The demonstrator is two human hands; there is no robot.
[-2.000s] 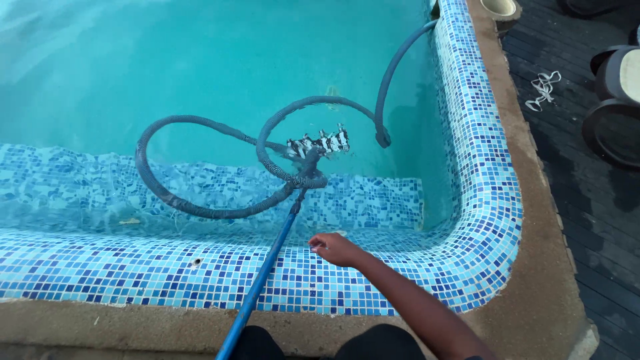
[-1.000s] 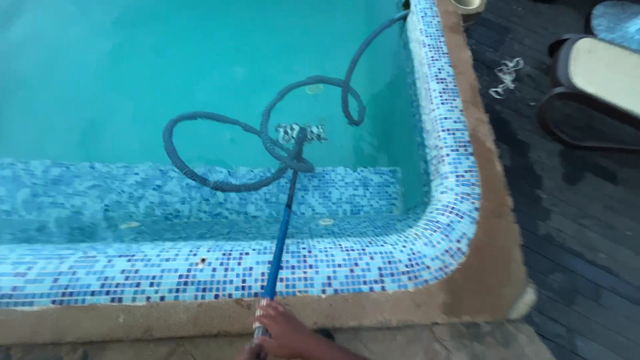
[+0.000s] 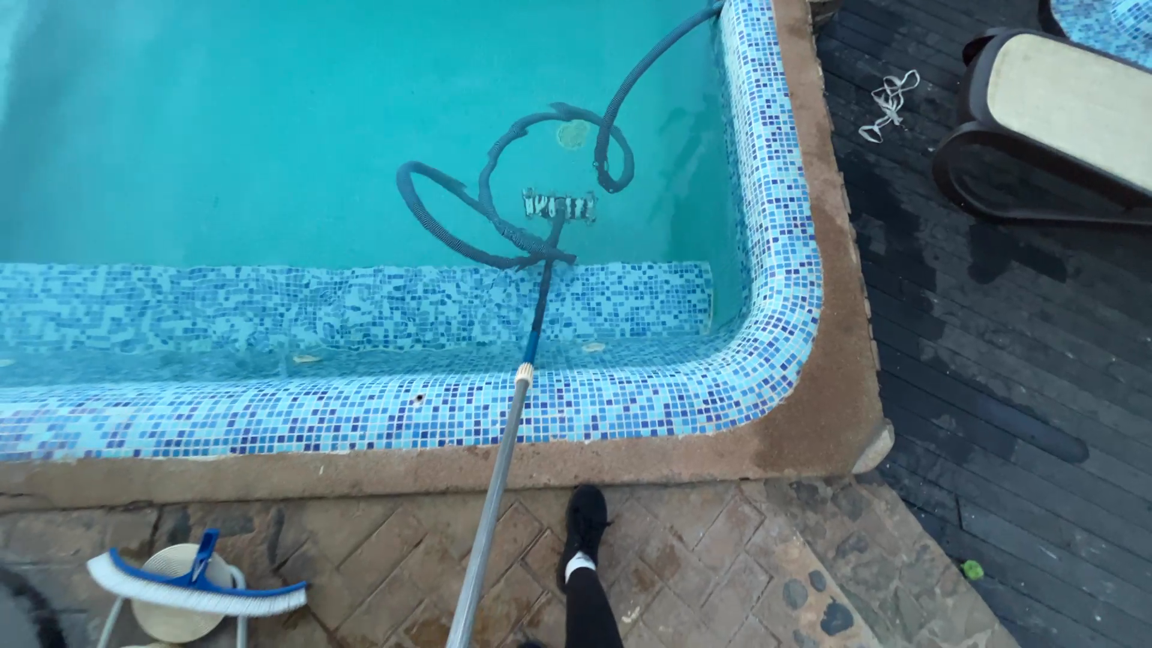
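Neither of my hands shows in the head view now. A telescopic pole, silver below and blue above a pale collar, slants from the bottom edge over the pool rim into the water. At its far end a pool vacuum head lies under water. A ribbed dark blue hose loops around it and runs up to the pool wall at the top right. Whatever holds the pole's lower end is out of frame.
The mosaic-tiled pool edge has a stone coping. At lower left, a blue pool brush rests over a round pale object. My shoe is on the paving. A lounger and white cord are on the dark deck.
A hand held the pole near the coping a second ago; it is now out of view. The pole's silver section now reaches past the coping, and the vacuum head sits farther from the near edge.
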